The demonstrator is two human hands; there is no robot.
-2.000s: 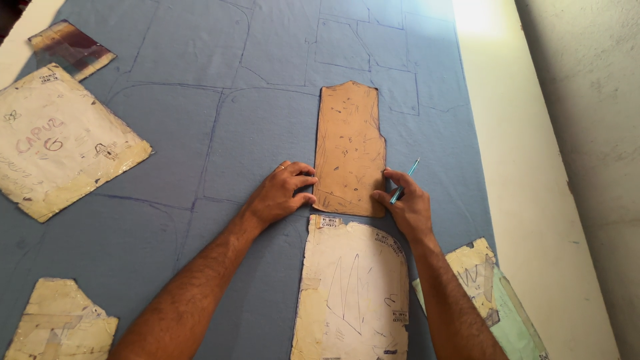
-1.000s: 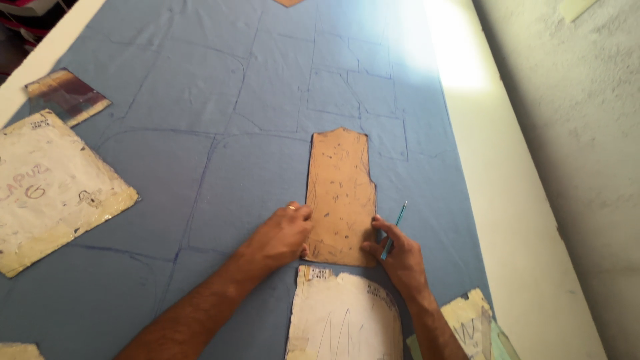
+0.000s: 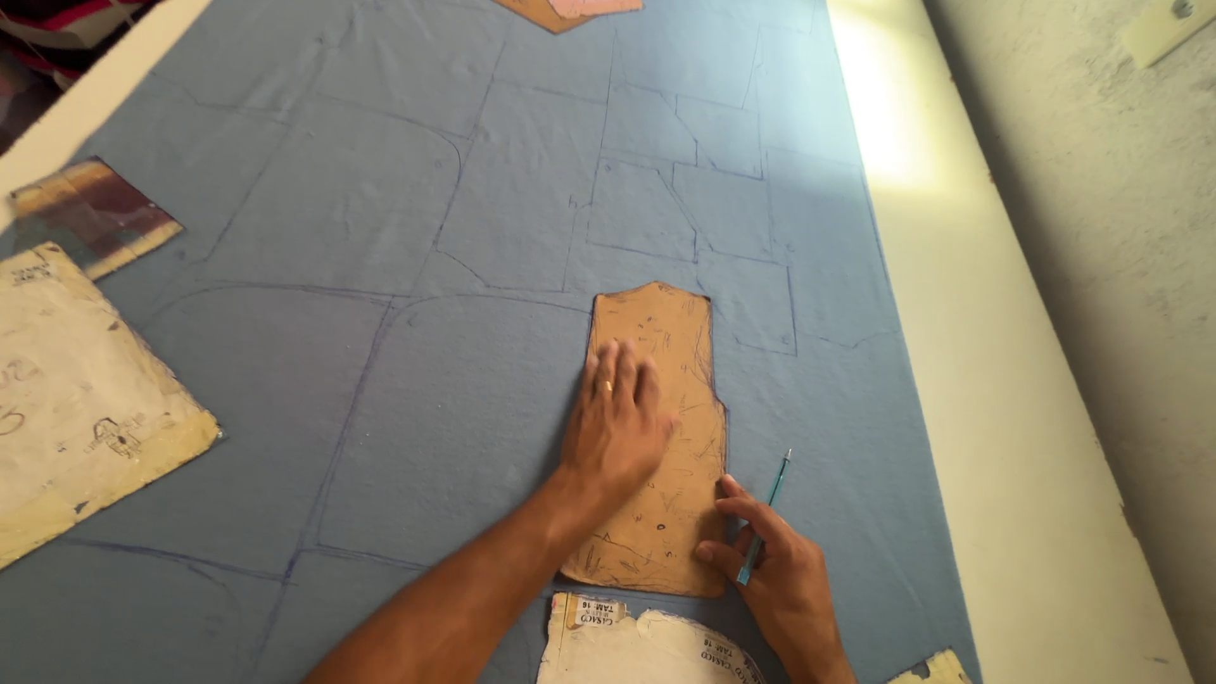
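Observation:
A brown cardboard pattern piece point(image 3: 665, 475) lies flat on blue fabric point(image 3: 475, 399) that carries pen-drawn outlines. My left hand point(image 3: 617, 418), with a ring on one finger, rests palm down on the upper left part of the cardboard, fingers slightly spread. At the cardboard's lower right edge is my right hand point(image 3: 769, 551), its thumb and fingertips touching the edge. A teal pen point(image 3: 779, 484) is held between the fingers of that hand, its tip pointing up and away from the cardboard. Just below lies a white pattern piece point(image 3: 646, 646) with labels, partly cut off by the frame.
A large worn pattern piece point(image 3: 95, 408) lies at the left, beside a dark, glossy rectangular sheet point(image 3: 104, 214). More cardboard point(image 3: 556, 19) shows at the top. The white table edge point(image 3: 997, 427) runs along the right, next to a wall point(image 3: 1092, 237). Another pattern corner point(image 3: 936, 670) is at the bottom right.
My left hand has moved from the cardboard's lower left edge up onto its surface. My right hand remains at the lower right edge with the pen. The view has shifted.

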